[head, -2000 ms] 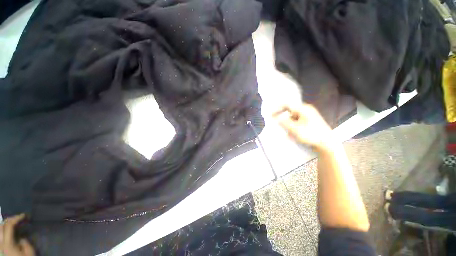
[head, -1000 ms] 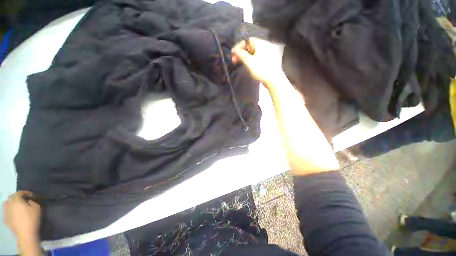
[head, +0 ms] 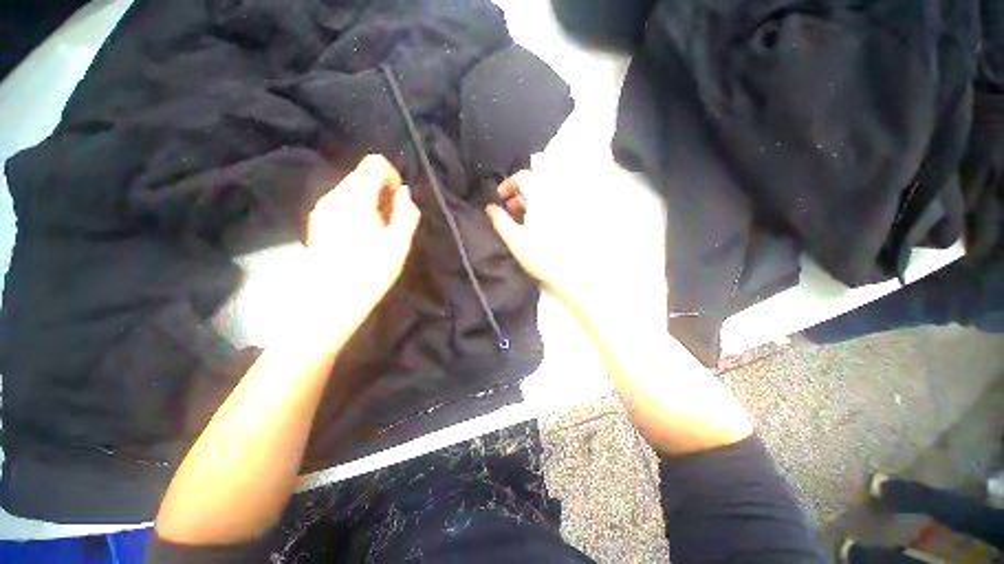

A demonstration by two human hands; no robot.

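A black garment (head: 132, 253) lies spread on the white table. A dark drawstring (head: 440, 204) runs down across it, with a small pale tip. My left hand (head: 358, 242) is over the garment just left of the drawstring, its fingers curled; whether they pinch cloth is not clear. My right hand (head: 550, 226) is at the garment's right part, right of the drawstring, with thumb and fingers bent close together; what it holds is hidden. A pale stitched line shows on the near hem. White table shows through an opening beside my left wrist.
A heap of black garments (head: 804, 132) lies on the right of the white table (head: 50, 83). My dark apron (head: 440, 512) carries pale thread clippings. A blue object (head: 77, 551) shows under the lower left table edge. A person's feet (head: 892, 523) are at the lower right.
My left hand has moved from the garment's lower left corner to its middle. My right hand first reached up to the garment's upper right edge and is now lower. The drawstring now lies across the cloth.
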